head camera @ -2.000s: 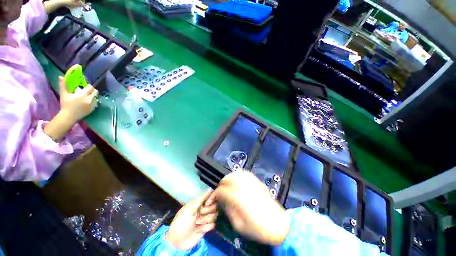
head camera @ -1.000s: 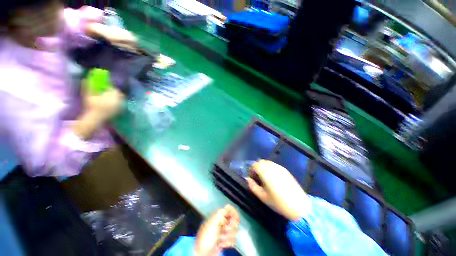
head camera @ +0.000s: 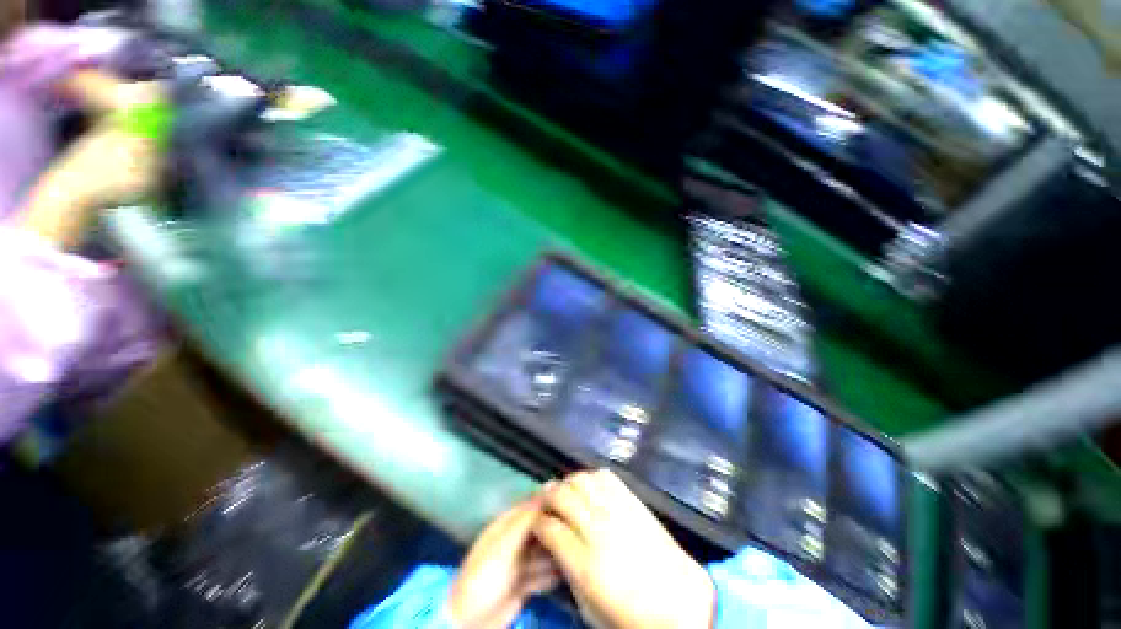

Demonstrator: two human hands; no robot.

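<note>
A stack of black foam trays [head camera: 578, 273] stands on the green bench. Shiny blue-grey phone back covers [head camera: 631, 350] lie in its slots, with small round camera parts at their near ends. My left hand [head camera: 502, 568] and my right hand [head camera: 615, 541] meet at the tray's near edge, fingertips together. The picture is blurred, and whatever may be between the fingers is hidden.
A pink-sleeved person's hand [head camera: 105, 166] holds a yellow-green tool [head camera: 145, 121] at the left. A pale sticker sheet [head camera: 369, 176] lies on the bench. Bagged parts [head camera: 747, 289] lie in a black tray behind. A white post [head camera: 1020, 412] is at the right. Crumpled film is below.
My right hand has left the leftmost slot and come back to my left hand at the tray's near edge. The whole view has shifted. The neighbour's hand with the tool has moved.
</note>
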